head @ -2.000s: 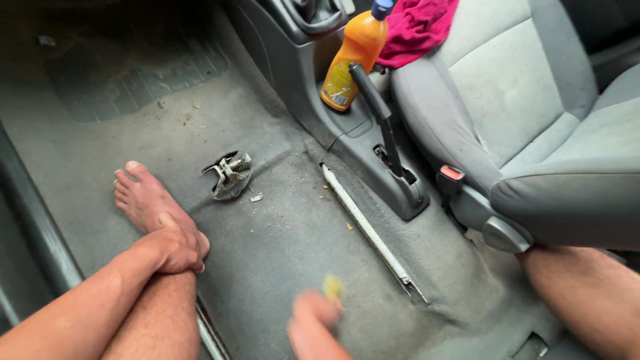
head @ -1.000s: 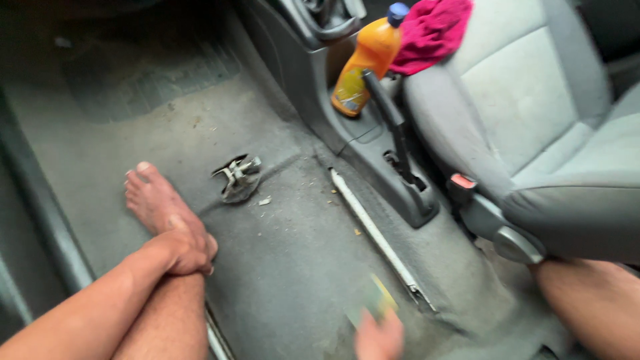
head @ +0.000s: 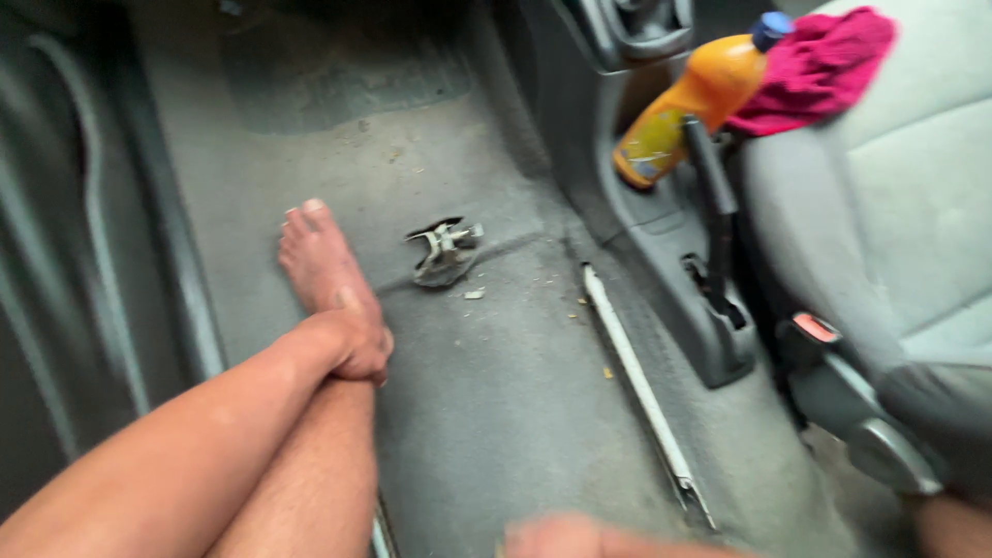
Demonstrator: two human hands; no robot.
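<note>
My left hand (head: 349, 337) clasps the ankle just behind the bare left foot (head: 322, 256), which rests on the grey car floor (head: 480, 403). At the bottom edge my right hand (head: 562, 536) is blurred and mostly cut off; a sliver of something yellowish shows at its left side, so its grip is unclear. A metal seat rail (head: 635, 380) runs along the floor to the upper right of that hand. A broken-looking metal and plastic bracket (head: 446, 252) lies to the right of the foot, with small debris around it.
An orange plastic bottle (head: 690, 101) with a blue cap stands tilted in the centre console, beside the handbrake lever (head: 711, 201). A pink cloth (head: 825, 70) lies on the grey seat (head: 821, 232). The seat belt buckle (head: 815, 327) is at its side. Door trim (head: 116, 232) borders the left.
My right hand, seen over the floor with a yellowish thing in the earlier frames, is now at the bottom edge. My left hand stays on the ankle.
</note>
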